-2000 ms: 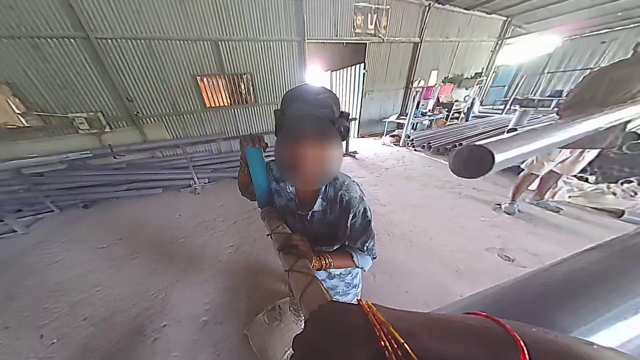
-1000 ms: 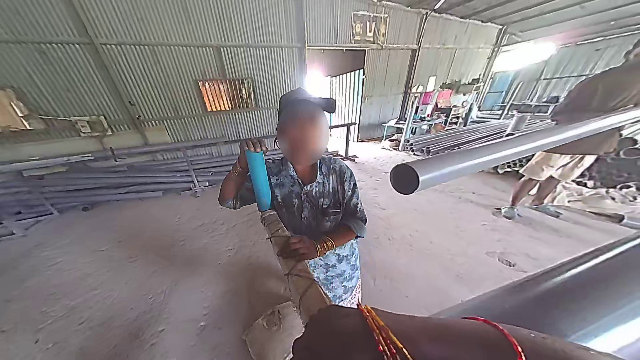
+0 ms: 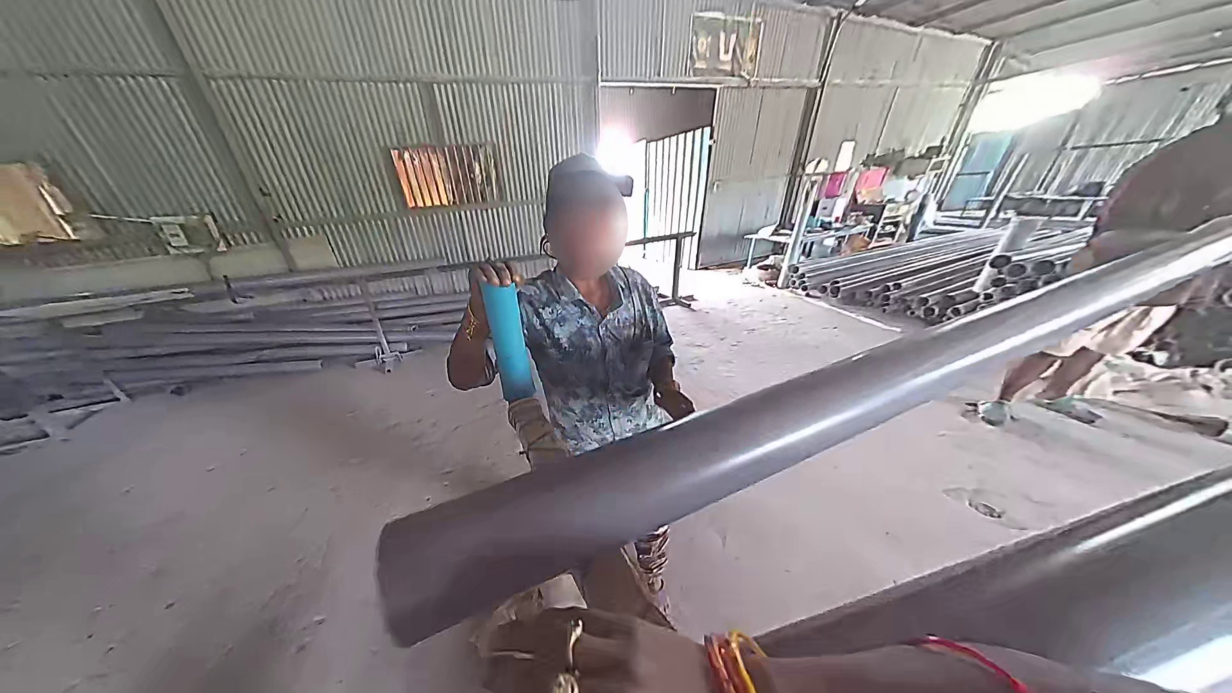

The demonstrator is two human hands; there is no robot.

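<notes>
My right hand, with a ring and bangles at the wrist, is at the bottom centre, its fingers bent by the lower end of a cloth-wrapped shaft; its grip is unclear. My left hand is not visible. A long grey pipe slants across the view above my right hand, its near end at the lower left, and covers part of the shaft. A blue pipe piece tops the shaft. A co-worker facing me has one hand on its upper end; the other hand is beside the grey pipe.
A large grey pipe fills the lower right. Another person stands at the right by the long pipe's far part. Stacked pipes lie at the back right, and more lengths along the left wall. A barred doorway is behind.
The long grey pipe has come in from the right and now crosses in front of the co-worker. The co-worker has straightened up and taken one hand off the wrapped shaft.
</notes>
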